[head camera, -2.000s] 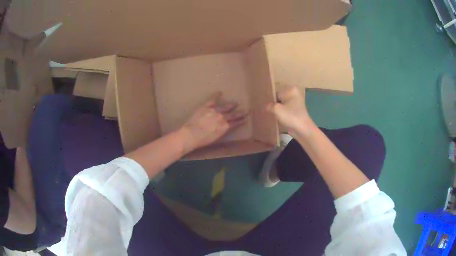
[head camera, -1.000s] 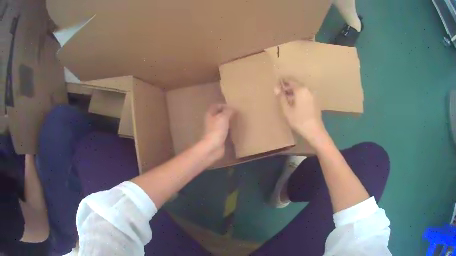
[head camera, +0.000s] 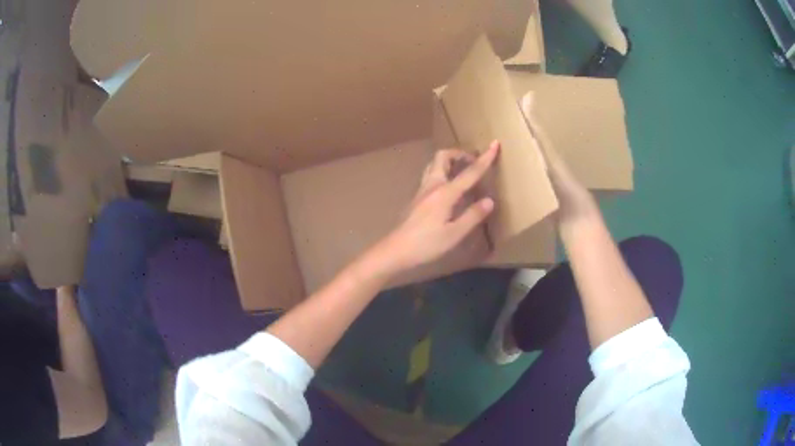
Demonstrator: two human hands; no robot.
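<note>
An open brown mailer box (head camera: 357, 196) lies in front of me, its lid (head camera: 305, 70) raised at the far side and its left wall standing. The right side flap (head camera: 501, 131) stands tilted up at the box's right edge. My left hand (head camera: 458, 205) is at the inner face of this flap, index finger extended against it, other fingers partly curled. My right hand (head camera: 553, 161) is behind the flap's outer side, fingers partly hidden by it. I cannot tell whether either hand grips the flap.
More cardboard blanks (head camera: 588, 131) stick out under the box at right. Another cardboard piece (head camera: 44, 157) stands at far left, near a seated person's arm (head camera: 77, 348). A person's foot in a dark shoe (head camera: 608, 59) is at the top right. A blue plastic object (head camera: 780, 409) is at lower right.
The right side flap, outside the box and then lying over its right part, now stands tilted up. My left hand moved right onto its inner face; my right hand moved behind it.
</note>
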